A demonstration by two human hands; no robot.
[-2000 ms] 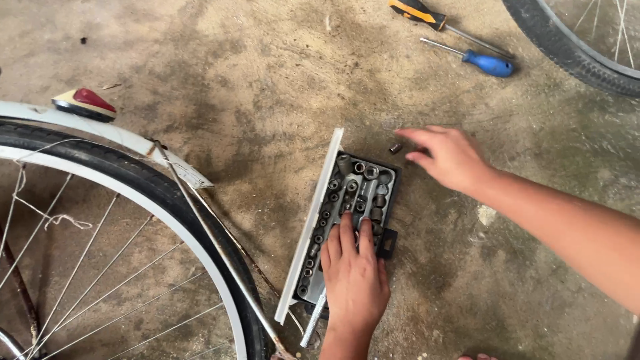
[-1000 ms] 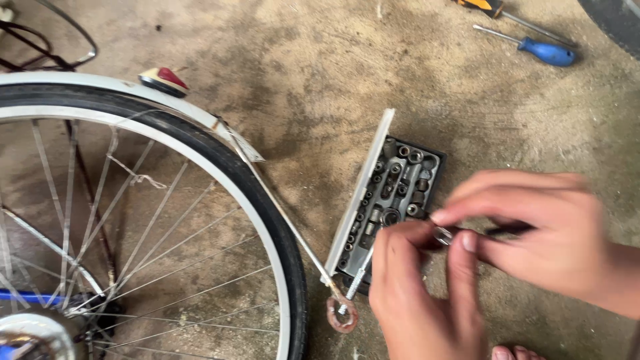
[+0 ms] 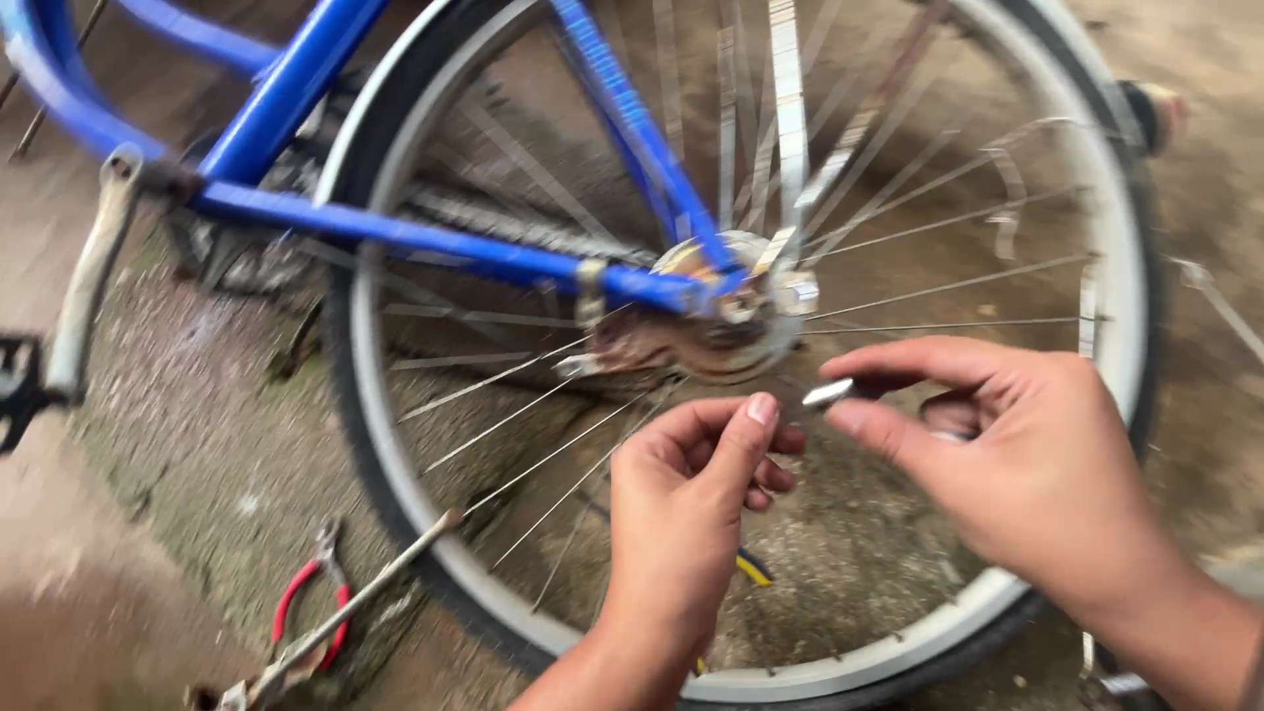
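My right hand (image 3: 997, 444) pinches a small shiny metal piece (image 3: 828, 393) between thumb and fingertips; its exact kind is unclear, and something more may lie within the curled fingers. To the left, my left hand (image 3: 691, 484) has thumb and index fingertip together, with nothing visible between them. Both hands are over the spokes of a bicycle's rear wheel (image 3: 997, 602), just below its hub and axle nut (image 3: 798, 293). The blue frame (image 3: 444, 242) meets the hub from the left, beside a rusty brake part (image 3: 642, 346).
Red-handled pliers (image 3: 326, 592) lie on the concrete at lower left, near a thin metal rod (image 3: 365, 597). A crank arm (image 3: 94, 286) and pedal (image 3: 20, 385) stick out at far left. The reflector (image 3: 1150, 117) sits on the fender at upper right.
The view has swung left to the wheel hub. My hands, together over the socket set a second ago, are now apart in front of the spokes. The metal piece is in my right hand.
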